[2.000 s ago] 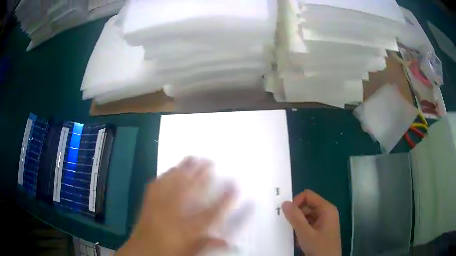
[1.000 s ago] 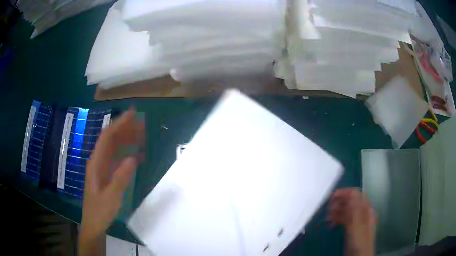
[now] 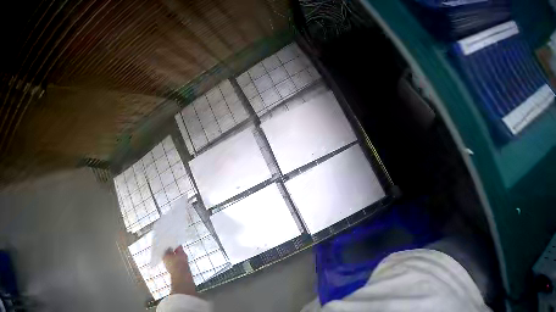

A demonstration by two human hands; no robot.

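Note:
Several flat panels lie in rows in a low rack beside the bench. Some are plain white (image 3: 231,166); others show a dark grid of lines (image 3: 213,116). My left hand (image 3: 177,262), in a white sleeve, is over the gridded panel at the near left corner. Its fingers are closed at the lower edge of a pale, blurred sheet (image 3: 172,228) that overlaps the gridded panels. My right hand is not in view; a white cloth shape shows at the bottom right.
The curved green bench edge (image 3: 454,116) runs down the right side, with blue cell arrays (image 3: 503,76) on it. A blue plastic item (image 3: 347,262) lies below the rack. Brown ribbed material (image 3: 152,55) is at the upper left.
The view has swung from the bench to the low rack. The large white sheet on the bench is out of view. My left hand is now over the rack; my right hand has left view.

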